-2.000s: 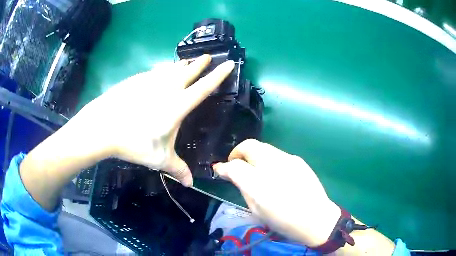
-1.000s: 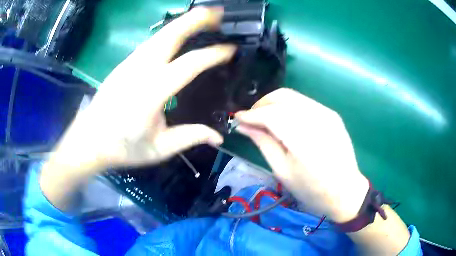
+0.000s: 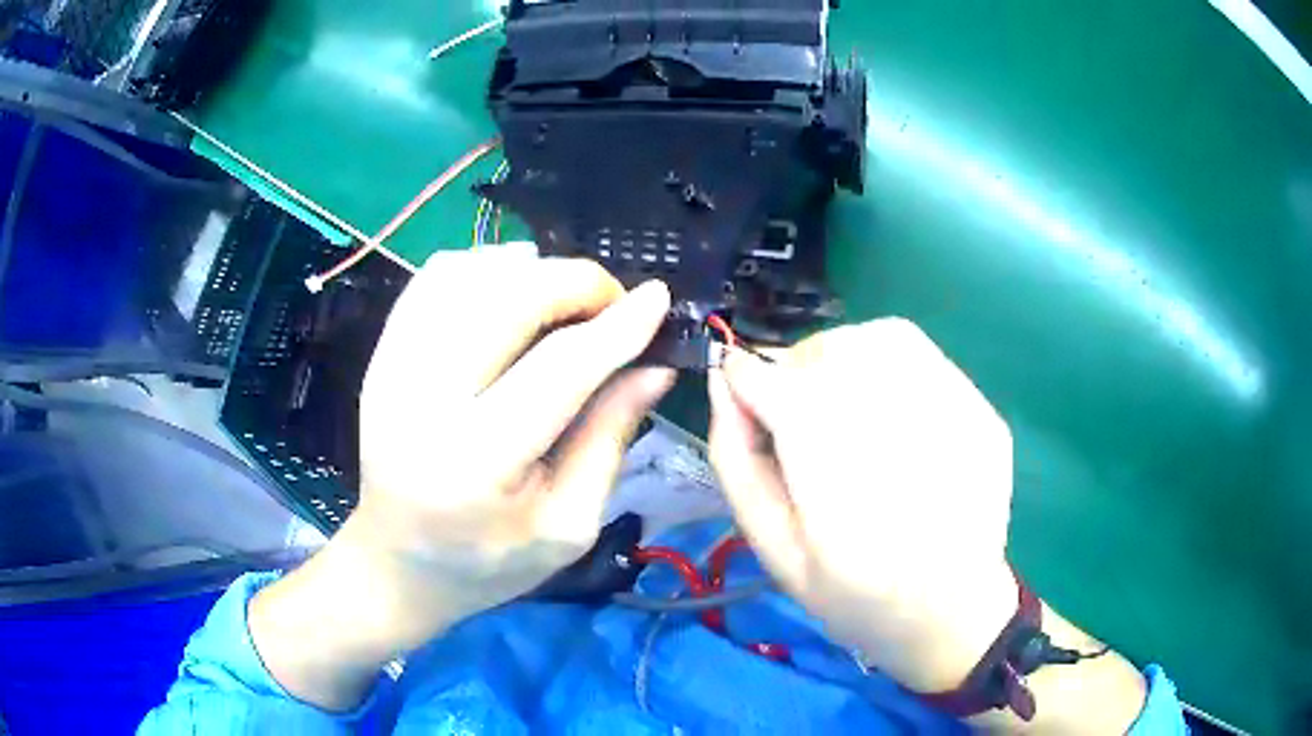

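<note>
A black optical engine housing (image 3: pixel 576 166) lies on the green surface in front of me, its near end towards me. My left hand (image 3: pixel 504 410) pinches the near edge of the housing between thumb and index finger. My right hand (image 3: pixel 878 460) pinches a short red lead wire (image 3: pixel 722 331), with a bit of black wire, at the near end. A small pale piece shows at its fingertips; whether it is a connector I cannot tell. A pale lead with a small connector (image 3: pixel 315 283) hangs from the housing's left side, beside thin multicolour wires.
The green bench (image 3: pixel 1065 374) has a pale edge strip. A black perforated crate (image 3: pixel 266 388) is below it at the left, with blue items beyond. Red coiled cord (image 3: pixel 691 568) and a black object (image 3: pixel 593 558) lie at my lap. A dark red strap (image 3: pixel 1007 654) circles my right wrist.
My left hand has moved from over the housing to its near edge, uncovering the body. The red wire remains at my right fingertips. The view has shifted, and the housing shows larger.
</note>
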